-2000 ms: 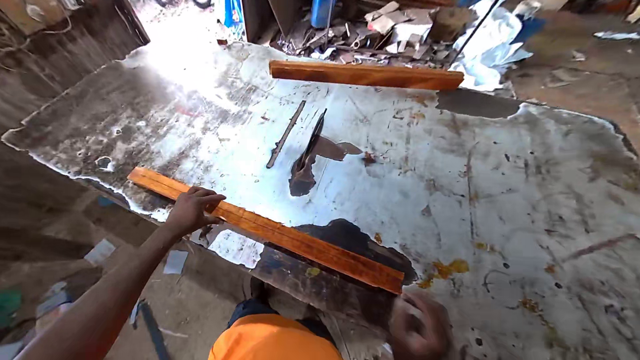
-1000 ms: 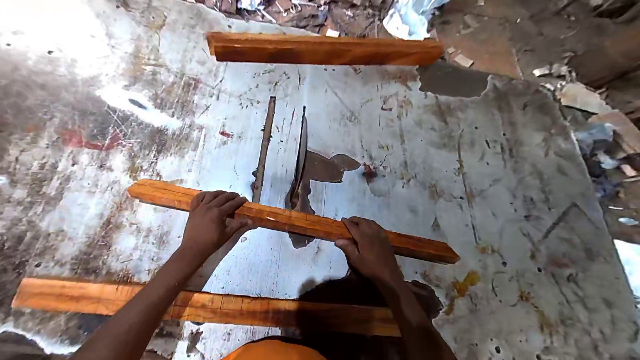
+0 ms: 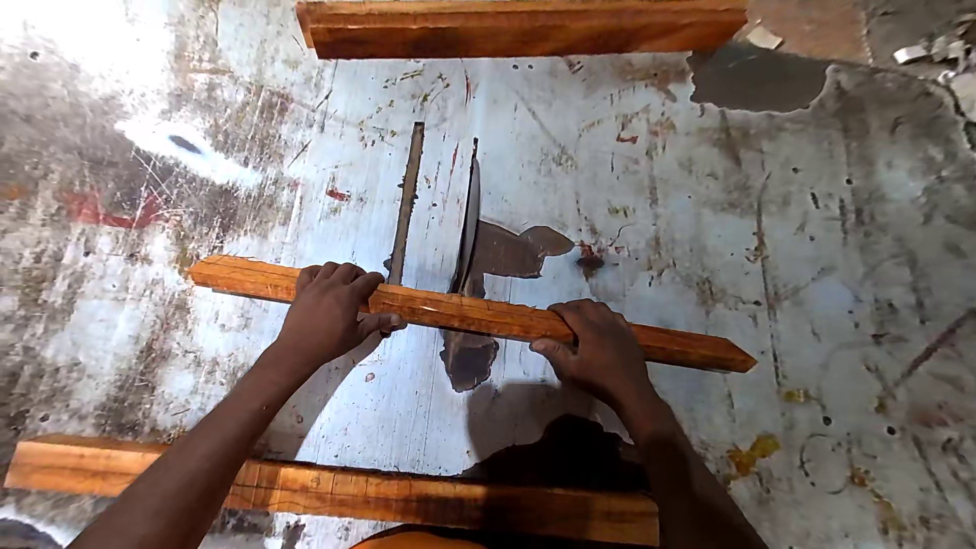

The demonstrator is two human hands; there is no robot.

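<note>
A narrow wooden bar with slanted ends (image 3: pixel 465 314) lies crosswise in the middle of the view, over a circular-saw blade's slot area. My left hand (image 3: pixel 332 309) grips it left of its middle, fingers over the far edge and thumb on the near side. My right hand (image 3: pixel 598 347) holds it right of the middle in the same way. Just beyond the bar, between my hands, a thin dark blade (image 3: pixel 469 221) stands up from the worn table. Left of the blade is a narrow dark slot or strip (image 3: pixel 408 202), whose near end the bar hides.
A thick wooden beam (image 3: pixel 526 32) lies along the far side of the worn, pale tabletop (image 3: pixel 686 229). Another wooden beam (image 3: pixel 343 492) lies near my body, partly under my forearms. Rubble (image 3: pixel 934 52) shows past the table's far right edge.
Two seconds ago my left hand was on a bar at the near edge. Both hands now hold a narrow bar farther in, by the blade. The view has moved closer over the table.
</note>
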